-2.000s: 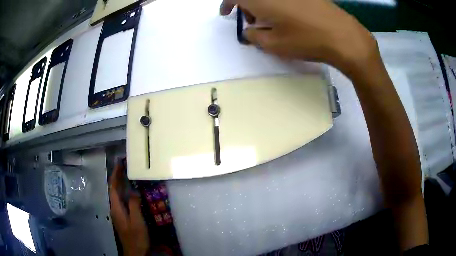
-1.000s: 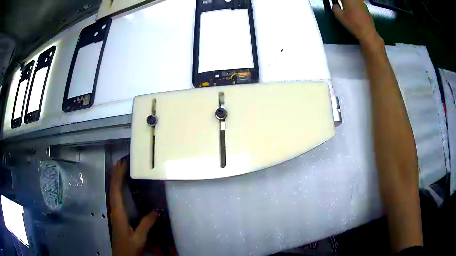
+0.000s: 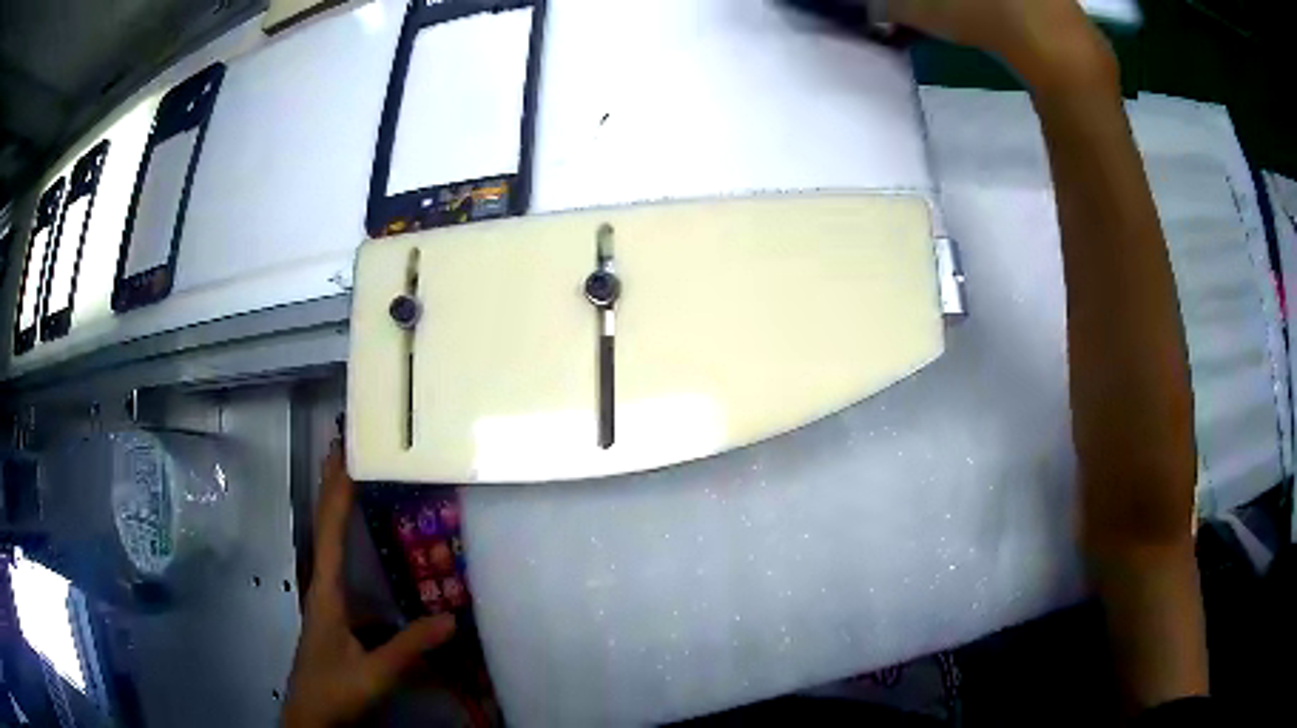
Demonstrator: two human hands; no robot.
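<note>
My right hand (image 3: 981, 22), cut off by the top edge, holds a dark, blurred phone middle frame (image 3: 839, 14) over the right end of the white belt (image 3: 711, 114). A black middle frame (image 3: 455, 114) with gold flex bits lies on the belt behind the cream guide plate (image 3: 740, 327). My left hand (image 3: 342, 626) is at the lower left, its thumb against a dark piece with a pink-purple pattern (image 3: 434, 548). That piece is partly under the guide plate's edge, and my left fingertips are partly hidden there.
Several more frames (image 3: 168, 185) lie farther left on the belt. White foam sheet (image 3: 768, 569) covers the near ledge. A round wrapped roll (image 3: 142, 505) and a lit display (image 3: 50, 612) are on the grey deck. A silver bracket (image 3: 950, 277) is at the belt's corner. The dark green conveyor is at the upper right.
My right hand has come left from over the green conveyor, bringing a dark frame above the belt. The frames on the belt have shifted left. My left thumb has moved slightly; the pink-purple pattern shows again.
</note>
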